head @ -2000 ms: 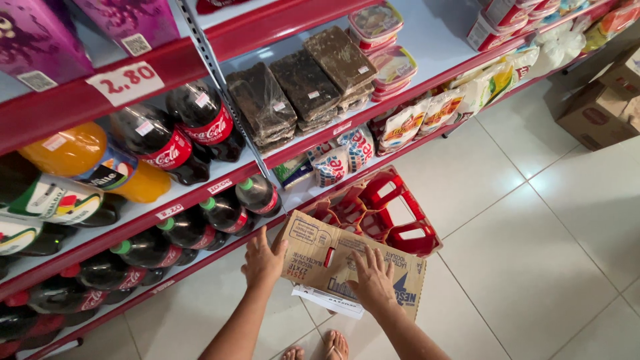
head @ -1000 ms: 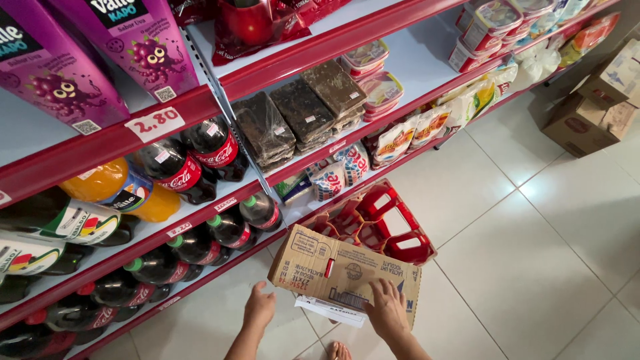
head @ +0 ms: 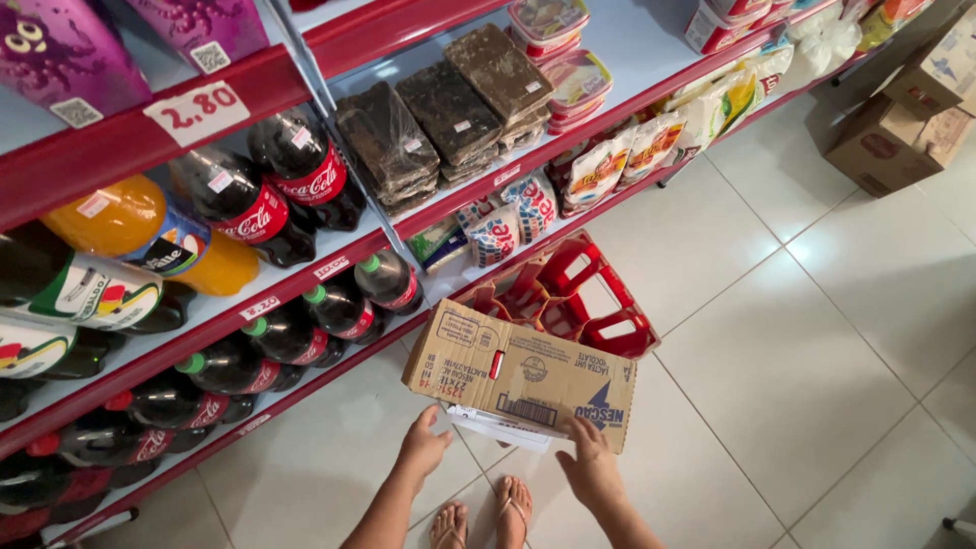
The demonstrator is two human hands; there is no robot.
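Note:
A cardboard Nescau box [head: 526,366] rests on a red plastic bottle crate [head: 602,290] beside the lowest shelf. A white printed paper [head: 499,431] sticks out along the box's near edge. My left hand [head: 427,442], fingers apart and holding nothing, is just off the box's near left corner. At the near right corner, my right hand [head: 591,457] has its fingertips at the box's edge, with thumb and fingers spread; whether they press on it cannot be told.
Red-edged shelves [head: 335,267] run diagonally, with Coca-Cola bottles [head: 305,175], dark wrapped blocks [head: 450,114] and bagged goods [head: 602,175]. Stacked cardboard boxes [head: 892,145] stand on the tiled floor [head: 732,396] at the right. My feet [head: 484,511] are just below the box.
Two seconds ago both hands were on the box, the right one flat over its top. The left hand has come off the box, and the right has drawn back to its near edge.

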